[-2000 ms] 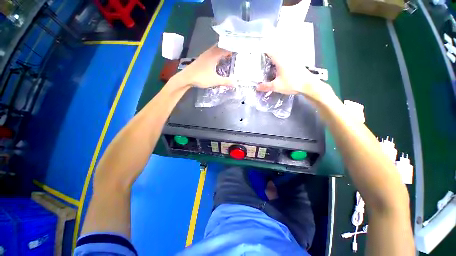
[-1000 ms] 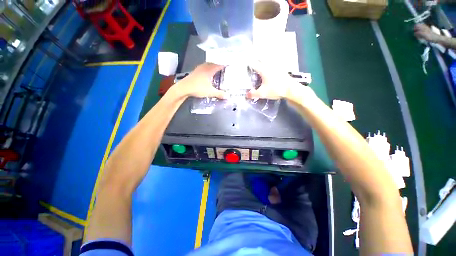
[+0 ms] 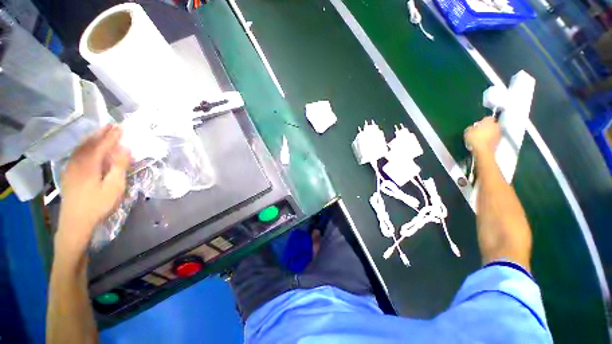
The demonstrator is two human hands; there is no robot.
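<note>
My left hand (image 3: 96, 176) is over the left of the grey machine base (image 3: 201, 201), fingers curled at the clear film (image 3: 178, 175); glare hides whether it grips anything. My right hand (image 3: 484, 136) reaches far right over the conveyor, fingers closed at a small white adapter (image 3: 494, 98) beside a long white channel strip (image 3: 517, 121). A thin white cable hangs below this hand. Several white adapters (image 3: 370, 143) with metal pins and tied white cables (image 3: 423, 216) lie on the conveyor between my hands.
Green buttons (image 3: 268, 213) and a red button (image 3: 188, 267) are on the machine front. A large white roll (image 3: 124, 50) stands behind, near a slotted clamp bar (image 3: 218, 105). A small white pad (image 3: 320, 116) lies on the conveyor. A blue basket (image 3: 476, 15) is at the far side.
The view has swung right. My right hand has left the film and fixture and reached across the conveyor to the white adapter. My left hand remains by the film.
</note>
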